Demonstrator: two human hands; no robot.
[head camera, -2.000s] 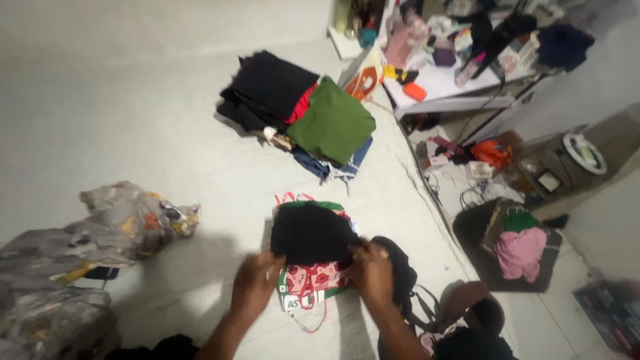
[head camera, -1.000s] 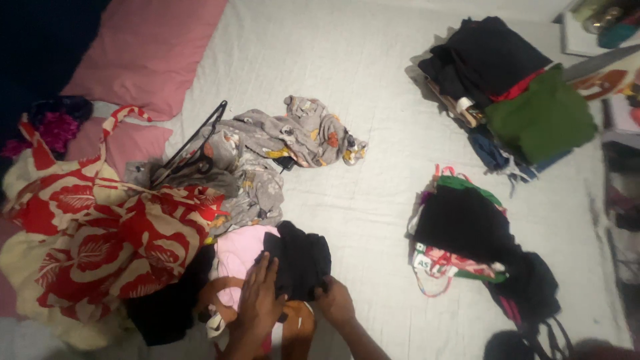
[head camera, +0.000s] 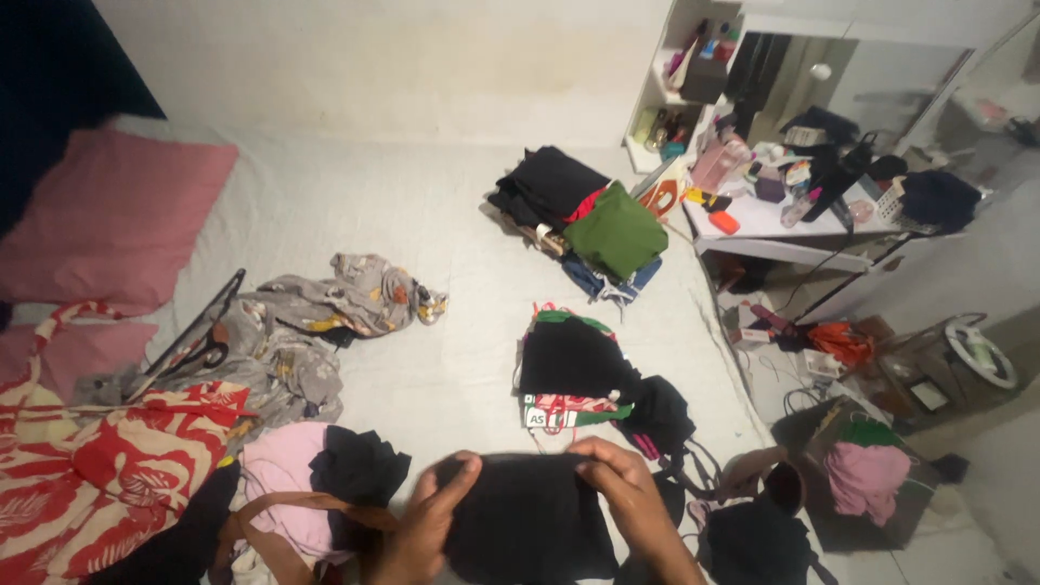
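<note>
A black cloth garment (head camera: 532, 520) is stretched between my two hands at the bottom centre. My left hand (head camera: 435, 516) grips its left edge, thumb on top, and my right hand (head camera: 630, 496) pinches its upper right corner. Just beyond lies a small pile with a black folded cloth (head camera: 573, 357) over red, white and green printed fabric (head camera: 601, 410). A bigger folded stack with a green garment (head camera: 617, 231) and a black one (head camera: 556, 183) sits farther back. To the left of my hands lie a pink garment (head camera: 284, 479) and a crumpled black cloth (head camera: 361, 467).
Grey patterned fabric (head camera: 301, 366), a black hanger (head camera: 199, 325), a red-and-cream garment (head camera: 106, 479) and a pink pillow (head camera: 122, 219) lie at left on the bed (head camera: 471, 292). Black items and straps are at lower right. Beyond the bed edge stand a cluttered desk (head camera: 764, 227) and a box (head camera: 861, 520) of clothes.
A second ago my hands were at a black cloth beside the pink garment; now they hold a black garment up, farther right. The view has swung right.
</note>
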